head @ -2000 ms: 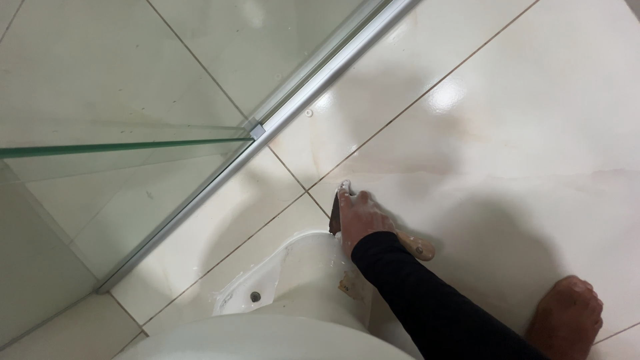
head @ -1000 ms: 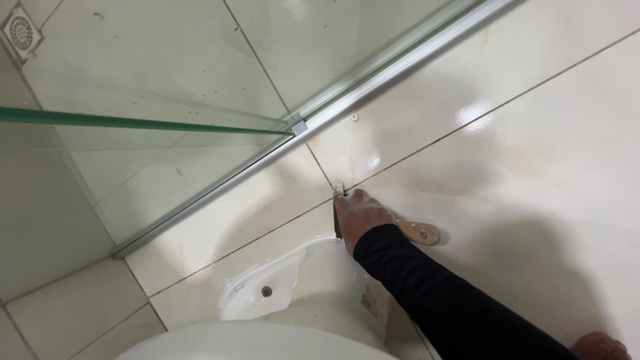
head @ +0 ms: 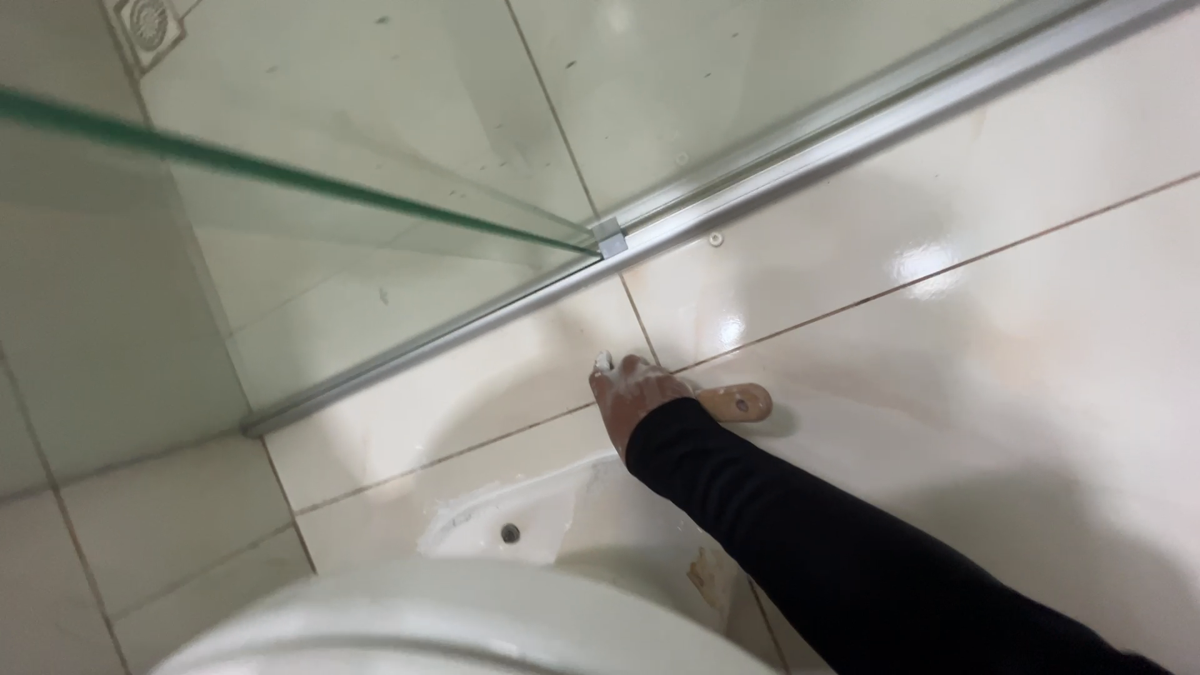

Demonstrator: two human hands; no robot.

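Note:
My right hand (head: 633, 398), in a black sleeve, reaches in from the lower right and is closed around a putty knife, whose wooden handle (head: 739, 403) sticks out to the right of the wrist. The blade is hidden by the hand. White paste (head: 604, 361) lies at the fingertips, and more is smeared on the fingers. The hand is low over the floor tiles, just beyond the toilet base (head: 534, 525), which has a line of white paste (head: 450, 514) along its edge. My left hand is out of view.
The toilet bowl rim (head: 450, 619) fills the bottom. Behind the hand runs a metal shower rail (head: 769, 192) with a glass panel (head: 309, 173) meeting it. A floor drain (head: 150, 23) shows at the top left. Glossy tiles (head: 984, 356) extend to the right.
My right hand has moved off the edge of the toilet base towards the shower rail, with the putty knife still held. The bare foot seen earlier at the lower right is out of view.

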